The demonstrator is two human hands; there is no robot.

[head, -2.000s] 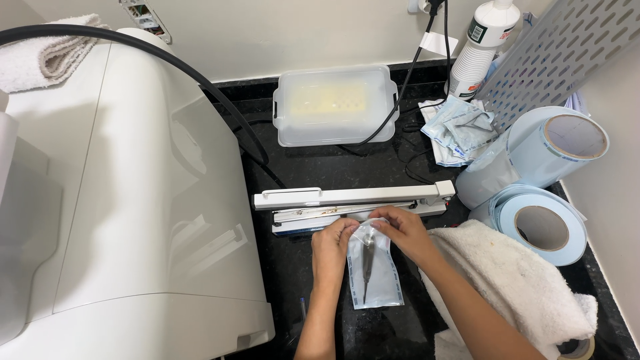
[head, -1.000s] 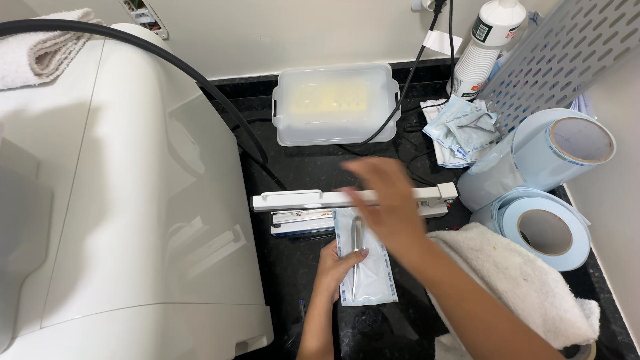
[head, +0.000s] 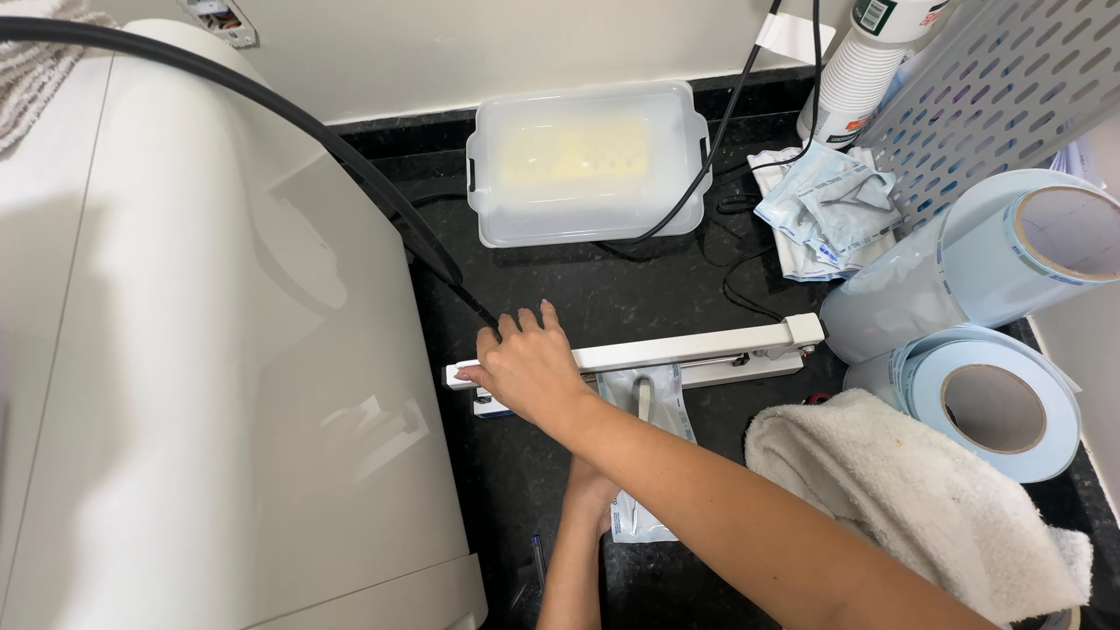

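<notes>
My right hand [head: 525,363] lies over the left end of the white arm of an impulse bag sealer [head: 674,346], its fingers across the top. A clear and blue sterilization pouch [head: 681,420] has its upper end under the sealer's arm; a metal instrument [head: 645,398] shows inside it. Below, my left hand [head: 595,490] holds the pouch near its lower part, mostly hidden behind my right forearm.
Left stands a large white machine [head: 332,350] with a black hose [head: 289,109]. Behind the sealer is a lidded plastic container [head: 586,166]. Pouch rolls [head: 927,385], a white towel [head: 892,490] and crumpled pouches [head: 822,210] lie right; a pen [head: 538,560] lies in front.
Both hands held the pouch in front of the sealer at first. My right hand has let go and moved left onto the sealer's arm, while the pouch's upper end has gone under that arm.
</notes>
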